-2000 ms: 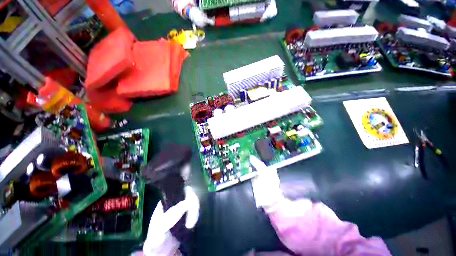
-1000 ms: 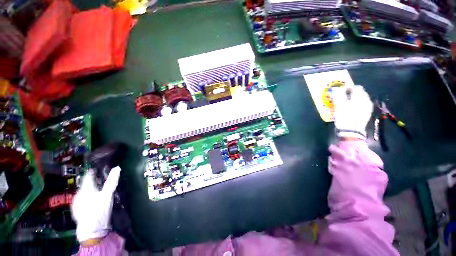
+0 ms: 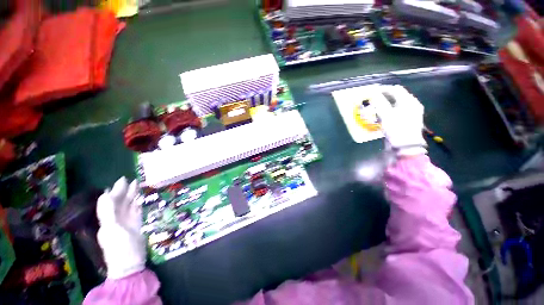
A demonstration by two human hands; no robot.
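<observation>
A green circuit board (image 3: 203, 202) lies in front of me, component side up, with two white finned heat sinks, copper-red chokes and a brown-gold transformer. My left hand (image 3: 121, 229), in a white glove, is upright at the board's left edge with fingers raised and holds nothing that I can see. My right hand (image 3: 402, 119), also gloved, is over the right part of a white card (image 3: 346, 111) with a yellow ring (image 3: 362, 119). Its fingertips are bent down, and whether they grip something is hidden. The black-handled tool (image 3: 86, 229) lies left of my left hand, blurred.
More boards stand at the back (image 3: 319, 44) and at the left (image 3: 45, 179). Red foam pads (image 3: 59, 56) lie at the far left. Cutters (image 3: 438, 139) lie right of my right hand, partly hidden. A red-sleeved arm or red item (image 3: 525, 65) shows at the right edge.
The view has shifted right, so the board sits further left. My left hand has moved from the black tool to the board's left edge. My right hand stays over the card.
</observation>
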